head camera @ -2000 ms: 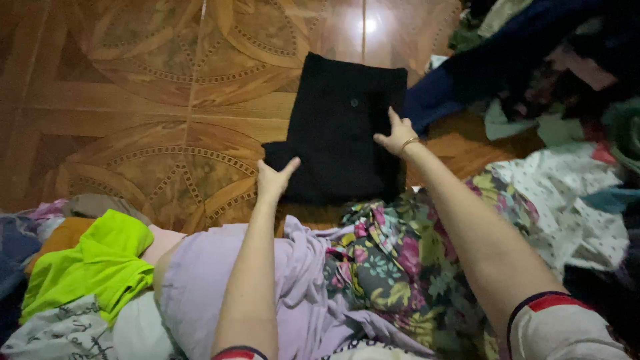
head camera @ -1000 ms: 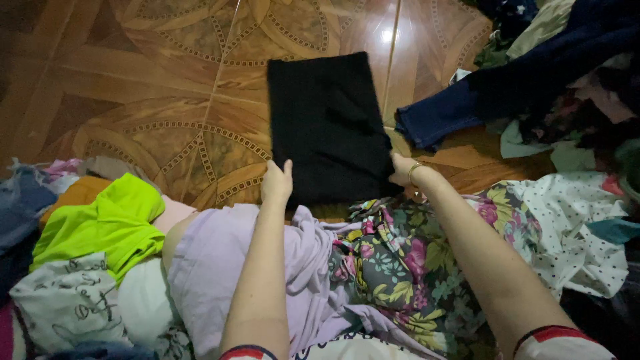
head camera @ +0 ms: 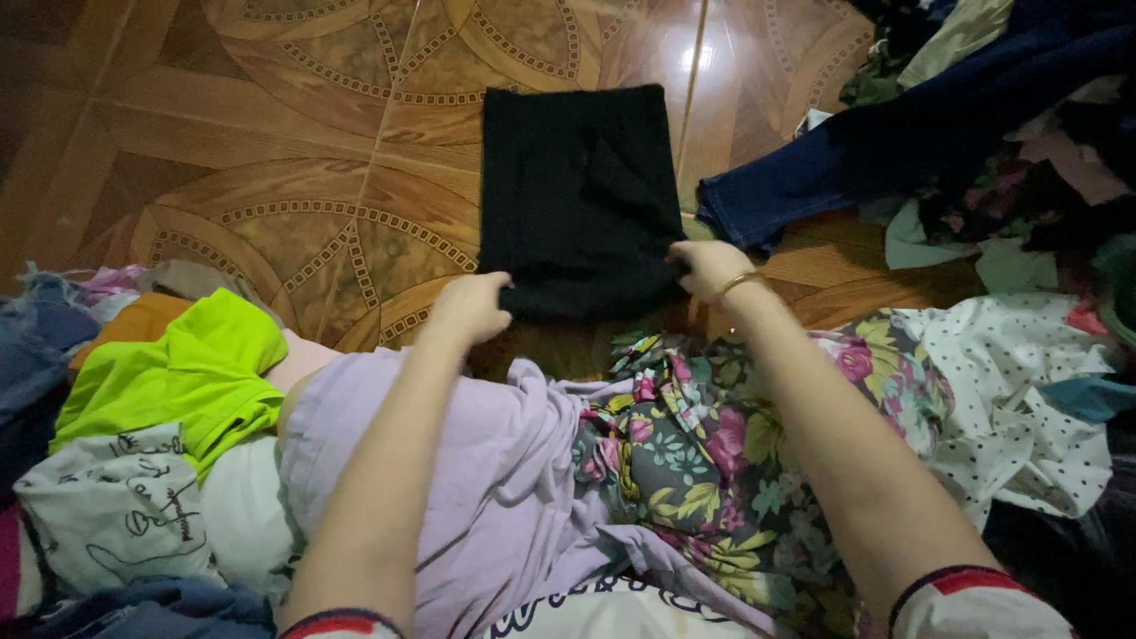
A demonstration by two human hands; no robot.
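Observation:
A black garment [head camera: 577, 195], folded into a rough rectangle, lies on the patterned tile floor in front of me. My left hand [head camera: 475, 306] pinches its near left corner. At the near right corner my right hand [head camera: 714, 271], with a bangle on the wrist, grips the cloth. The near edge sags between my hands, and a crease runs down the right half. Lilac cloth [head camera: 479, 444] and floral cloth [head camera: 701, 479] lie over my lap, below the garment.
Lime-green cloth [head camera: 177, 373] and a white printed garment [head camera: 115, 515] are heaped at the left. Dark blue jeans [head camera: 843, 160] stretch from a clothes pile at the upper right. White dotted cloth [head camera: 1003, 390] lies at the right. Glossy floor tiles [head camera: 266, 151] extend beyond.
Two seconds ago a button and a part jutting out at the left showed on the black garment; now it is a plainer rectangle. My hands have moved from its sides to its near corners.

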